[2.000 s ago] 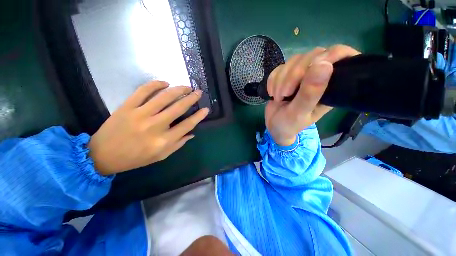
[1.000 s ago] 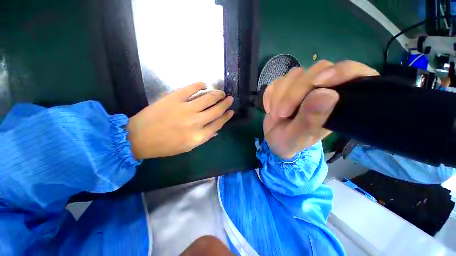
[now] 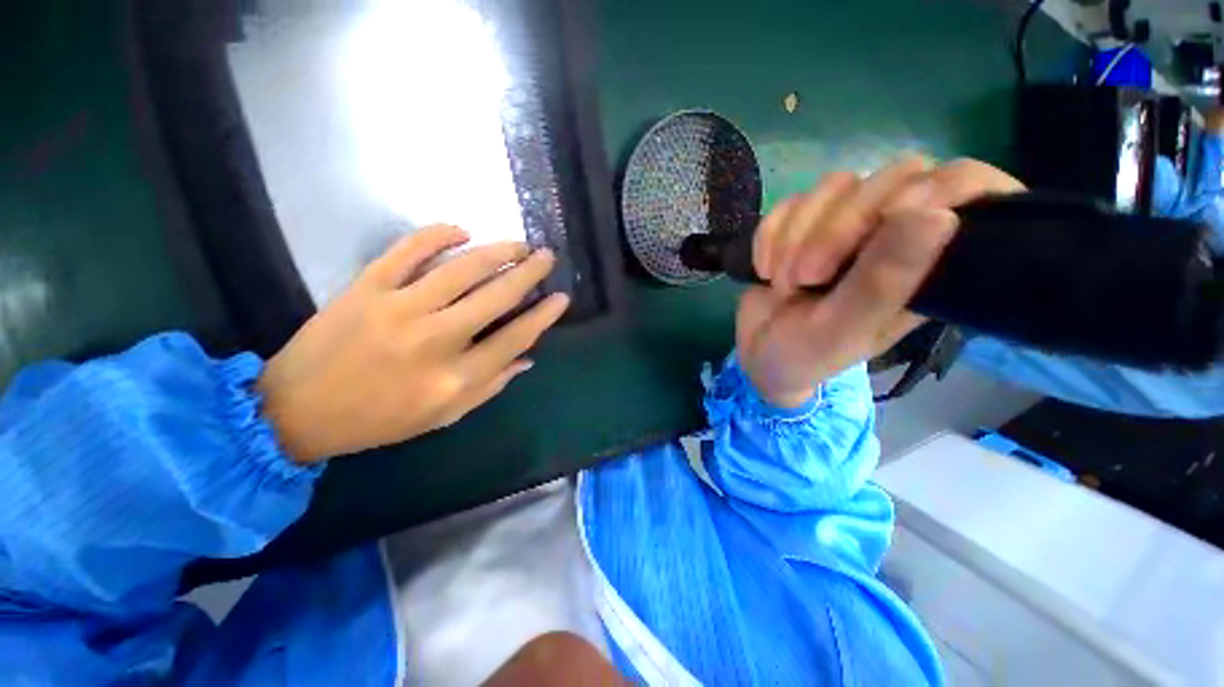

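Observation:
My right hand [image 3: 852,269] grips a thick black electric screwdriver [image 3: 1074,275]. Its narrow front end lies over the lower part of a round screw dish [image 3: 665,195], whose right side is darker. My left hand [image 3: 410,342] lies flat, fingers apart, on the lower end of a bright silver device unit [image 3: 302,148] in a black frame [image 3: 201,175]. The fingertips reach the patterned strip at the unit's right edge. The top of the unit is cut off by the picture edge. Whether the screwdriver tip holds a screw cannot be seen.
The unit and dish are on a dark green bench [image 3: 685,54]. A small light spot [image 3: 791,102] lies behind the dish. At the right are black equipment [image 3: 1081,141], a blue object [image 3: 1122,65], another person's blue sleeve [image 3: 1074,376] and a white surface [image 3: 1060,537].
One second ago the screwdriver's front end was at the frame's right edge; now it is over the dish. My left hand stays on the unit. The camera view has shifted.

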